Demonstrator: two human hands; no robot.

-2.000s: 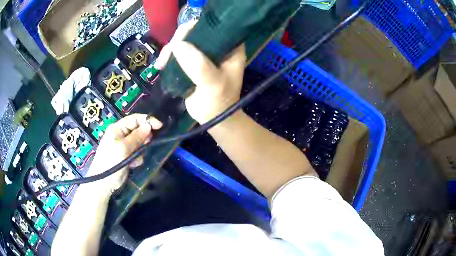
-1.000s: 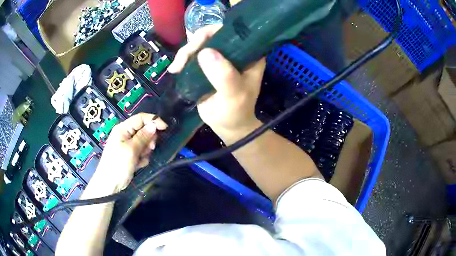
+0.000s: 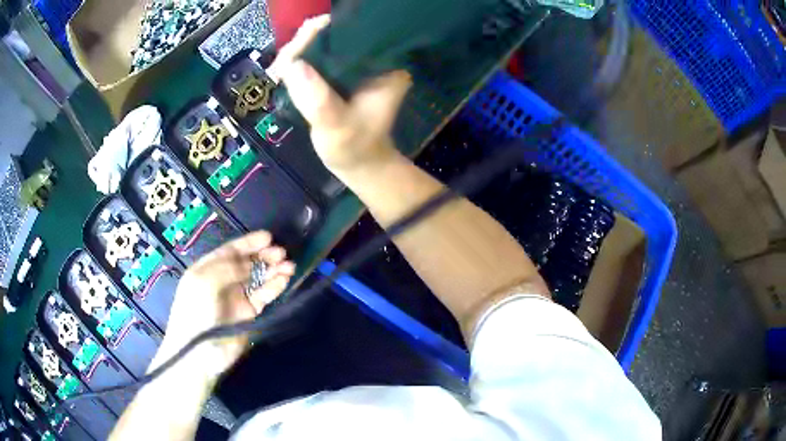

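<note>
My right hand point(image 3: 358, 121) is around the lower part of a blurred dark-green electric screwdriver point(image 3: 379, 43), above the bench beside the nearest housings; its tip is not clear. My left hand point(image 3: 220, 288) is palm up with fingers curled, holding small silver screws point(image 3: 257, 274). Black lock housings point(image 3: 280, 194) lie open in a row, with brass or silver star-like plates point(image 3: 207, 145), green boards point(image 3: 233, 170) and red wires. The black cord point(image 3: 284, 308) crosses over both forearms.
A white cloth point(image 3: 125, 148), a speckled block point(image 3: 246, 36), a red bottle point(image 3: 296, 13) and a cardboard box of small parts point(image 3: 110, 56) stand behind the row. A blue crate point(image 3: 659, 250) of glossy black parts is beside the bench edge; another point(image 3: 702, 65) is upper right.
My right hand and the screwdriver have moved up and left, uncovering the second housing's lower end. My left hand has dropped slightly and opened from a pinch, showing the screws. The cord has shifted.
</note>
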